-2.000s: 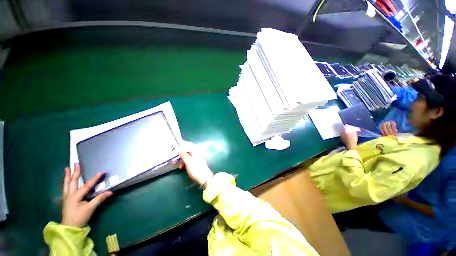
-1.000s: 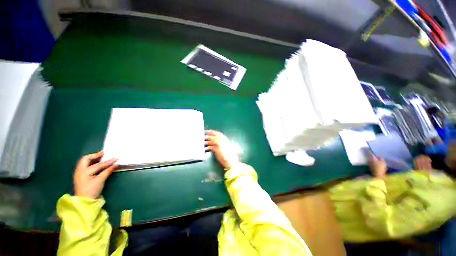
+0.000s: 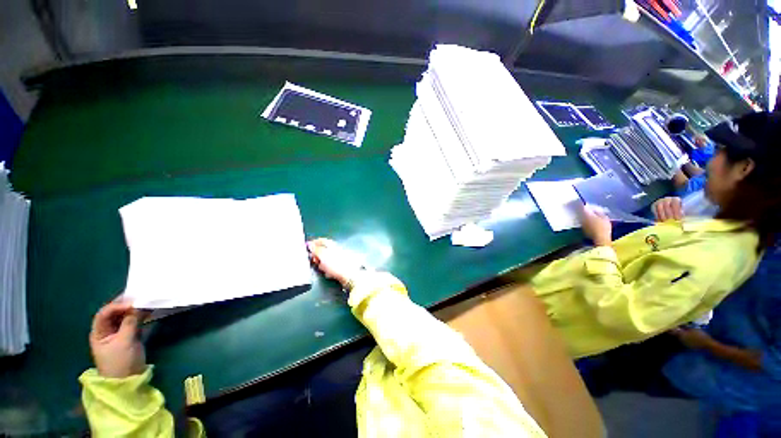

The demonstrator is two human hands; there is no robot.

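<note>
A white sheet or sleeve (image 3: 214, 248) lies in front of me on the green mat, covering what is under it; a thin dark edge shows along its front side. My left hand (image 3: 120, 336) pinches its front left corner between thumb and fingers. My right hand (image 3: 330, 260) is at its right edge, with the fingertips at the front right corner; whether they grip it is hard to tell.
A tall leaning white stack (image 3: 479, 141) stands right of centre, with a crumpled white scrap (image 3: 472, 236) beside it. A black reference sheet (image 3: 317, 115) lies at the back. Another white stack (image 3: 12, 265) is at the left edge. A person in yellow (image 3: 651, 282) sits at right.
Two seconds ago a grey cover lay uncovered on the pile; white now covers it. Since one second ago my left hand has shifted to pinch the corner. The view has turned right.
</note>
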